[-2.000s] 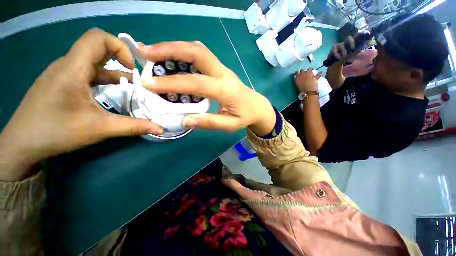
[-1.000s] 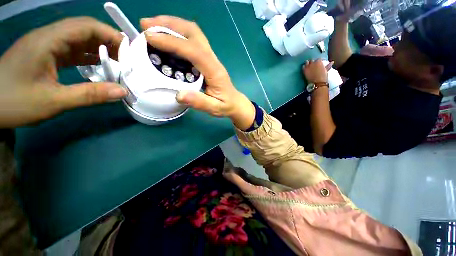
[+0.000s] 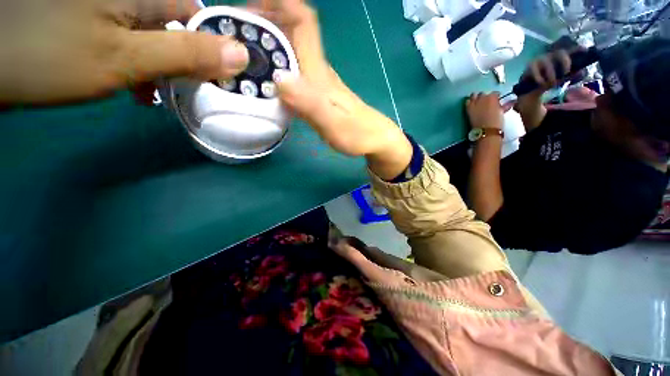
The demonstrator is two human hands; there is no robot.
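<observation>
A white rounded camera body [image 3: 239,131] is held above the green bench mat at the upper left. Its front lens panel [image 3: 257,59], a black oval with a ring of round lights and a white rim, faces me. My left hand [image 3: 110,55] comes in from the left edge, blurred and partly cut off, with a fingertip on the panel's middle. My right hand [image 3: 323,95] grips the body's right side, its thumb near the panel's lower right rim. The far side of the body and its side arms are mostly hidden.
More white camera parts [image 3: 470,48] lie on the green bench [image 3: 147,242] at the upper right. A person in a black shirt [image 3: 573,169] sits at the right, holding a dark tool [image 3: 562,64] over a white part. A blue stool [image 3: 367,205] shows below the bench edge.
The camera body has turned so its lens panel faces me. My left hand has moved from the side arms onto the panel. My right hand still grips the right side.
</observation>
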